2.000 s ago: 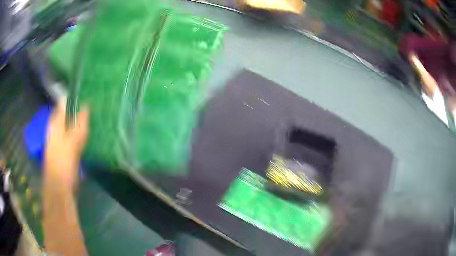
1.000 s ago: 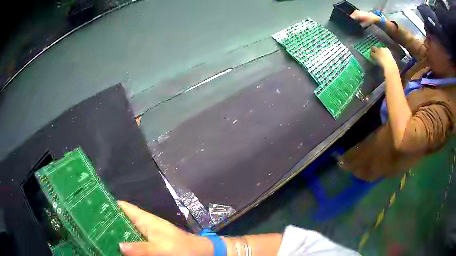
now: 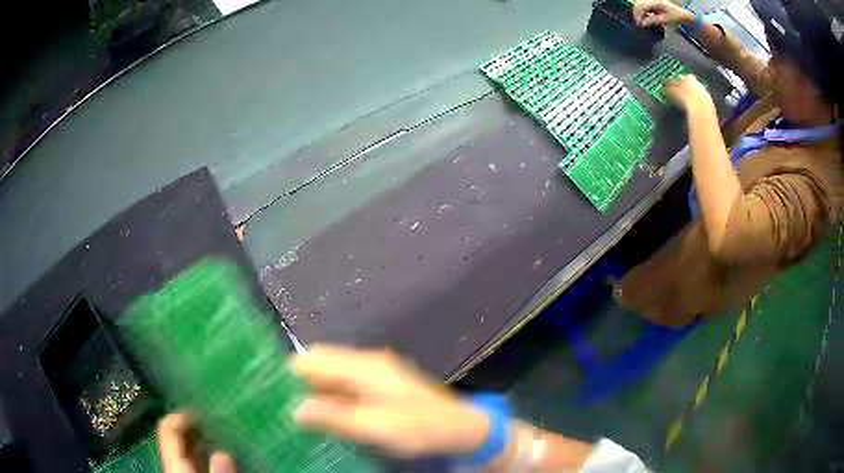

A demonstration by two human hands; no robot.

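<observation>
A green PCB panel point(image 3: 217, 360), blurred, is tilted up in front of me over the dark mat's right part. My right hand point(image 3: 393, 402), with a blue wrist strap, grips its right edge. My left hand point(image 3: 190, 448) is at its lower left edge, fingers and thumb against it, mostly cut off by the bottom of the picture. A black open bin point(image 3: 79, 356) with small gold bits stands just left of the panel. Part of another green panel point(image 3: 130, 459) shows below the bin.
The dark mat point(image 3: 139, 231) lies on the grey-green bench. To the right, overlapped PCB panels point(image 3: 574, 102) lie on another dark surface point(image 3: 416, 249). A seated person point(image 3: 740, 222) there has one hand at a black bin point(image 3: 625, 28) and one at a small green panel point(image 3: 659, 76). A blue stool stands below.
The panel and my right hand have moved to the right, uncovering the bin and its gold bits. My left hand has come into view at the panel's lower edge.
</observation>
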